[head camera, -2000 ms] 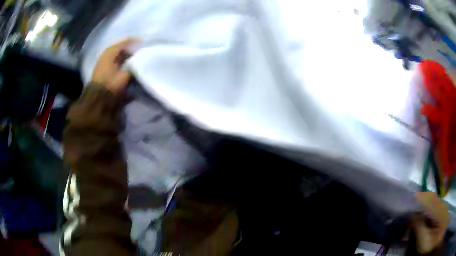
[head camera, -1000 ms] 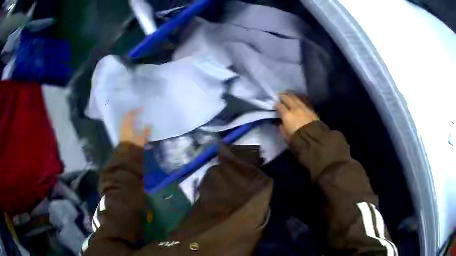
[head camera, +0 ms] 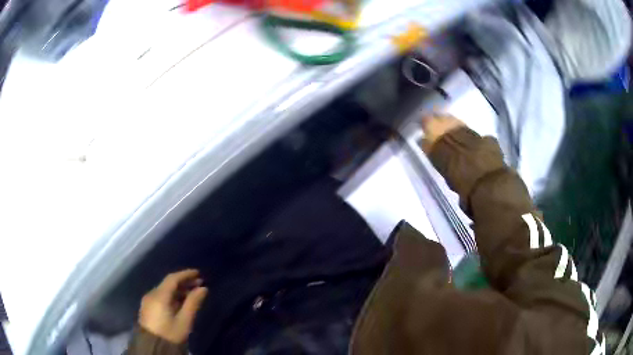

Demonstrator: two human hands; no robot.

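Note:
My left hand is over the dark cloth at the lower left, below the curved table edge; its fingers are curled apart and nothing shows in it. My right hand is at the stacked pale and dark cut pieces below the table at the right. Its fingertips are blurred, so I cannot tell whether it grips a piece. Dark cloth lies across the lap.
The white table with its curved front edge fills the upper left. The scissors' green handle loop lies near that edge, beside a red bag. Orange tape is on the edge. Pale bundled material hangs at the upper right.
The view has swung right from the pale pieces at the left to the stack at the right. My right hand has reached to that stack; my left hand is away from the pale pieces.

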